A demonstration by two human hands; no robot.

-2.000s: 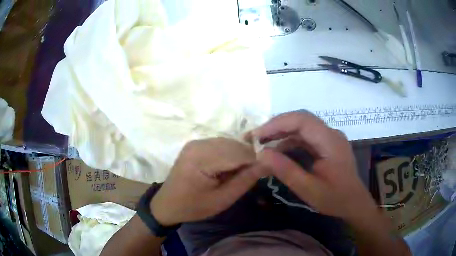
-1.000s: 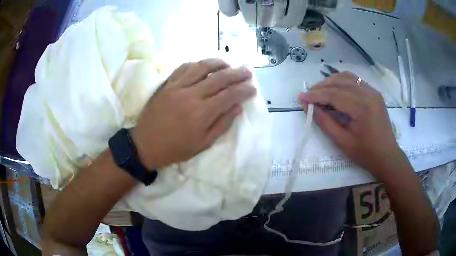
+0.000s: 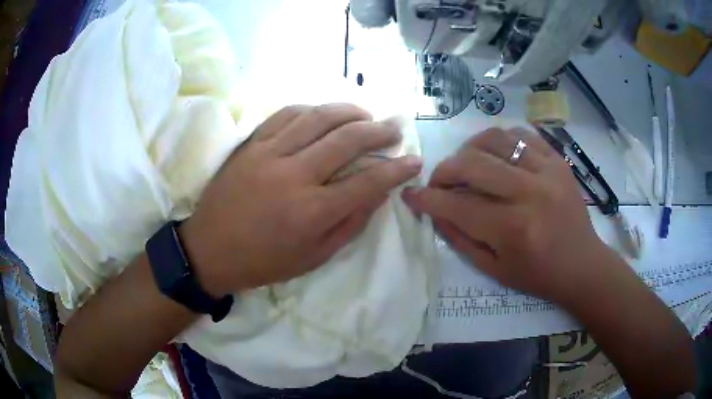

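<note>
The cream garment piece [image 3: 351,304] lies bunched over the left of the machine table and hangs over its front edge. My left hand [image 3: 297,187] lies on it, fingertips gathered at its right edge, holding the cloth. My right hand [image 3: 507,203] is at that same edge, thumb and fingers pinched close together beside the left fingertips. What the right fingertips pinch is hidden. A thin whitish tape [image 3: 437,382] hangs in my lap below the garment. The sewing machine's presser foot area [image 3: 445,86] is just beyond my hands.
Dark thread snips [image 3: 585,171] lie right of my right hand, near dark tweezers [image 3: 591,93]. A white pen with a purple end [image 3: 667,164] lies further right. A printed ruler [image 3: 500,304] runs along the front edge. A brown carton [image 3: 585,374] stands below.
My right hand has moved left from beside the snips to the garment edge, and the tape no longer shows hanging from it. My left hand stays on the cloth. The view has shifted.
</note>
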